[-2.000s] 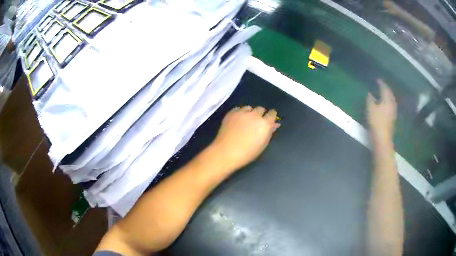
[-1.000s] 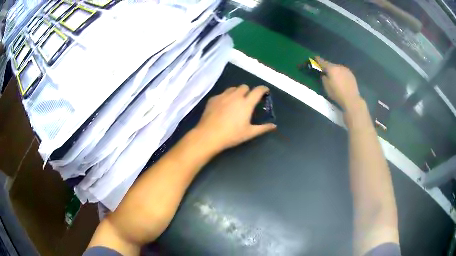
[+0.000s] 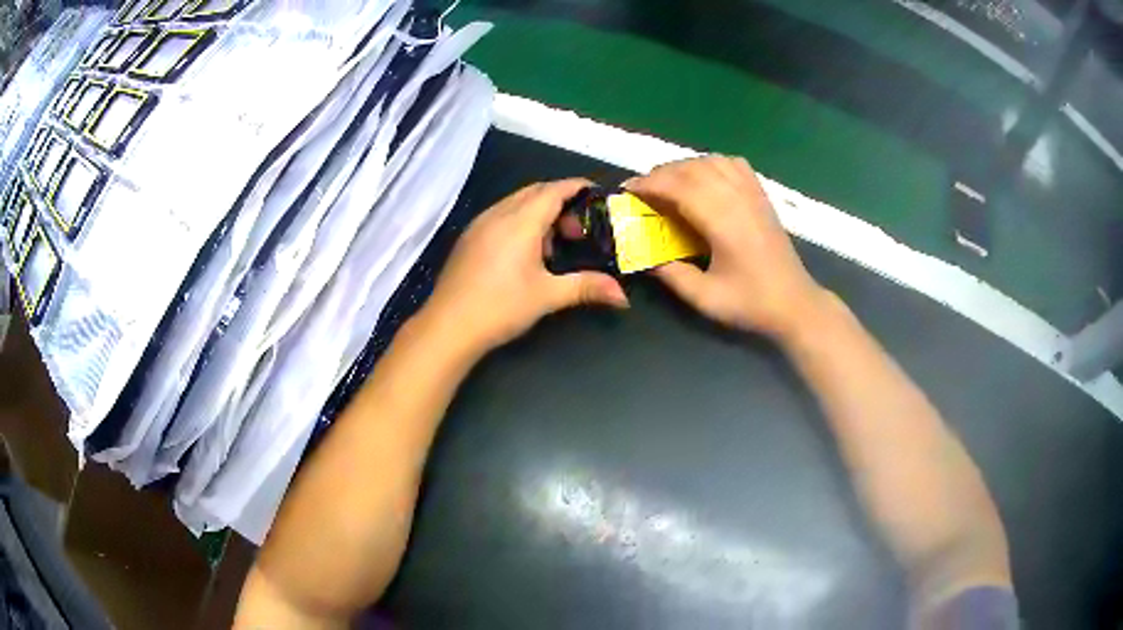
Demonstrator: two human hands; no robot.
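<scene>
My left hand (image 3: pixel 517 261) holds a black frame (image 3: pixel 583 234) between thumb and fingers, above the dark bench near the white rail. My right hand (image 3: pixel 729 246) holds a yellow-backed module (image 3: pixel 653 231) by its right side. The module's left edge meets or overlaps the frame's right side; whether it sits inside the frame cannot be told. The fingers hide parts of both pieces.
A pile of white interleaving sheets (image 3: pixel 333 246) stands at the left, with rows of yellow-edged frames (image 3: pixel 120 119) on top. Beyond the white rail (image 3: pixel 862 249) runs the green conveyor belt (image 3: pixel 690 92). A small pale-ended piece (image 3: pixel 970 219) lies on the belt at right.
My right hand has come back from the belt with the yellow-backed module and met my left hand. My left hand has moved slightly left with the black frame.
</scene>
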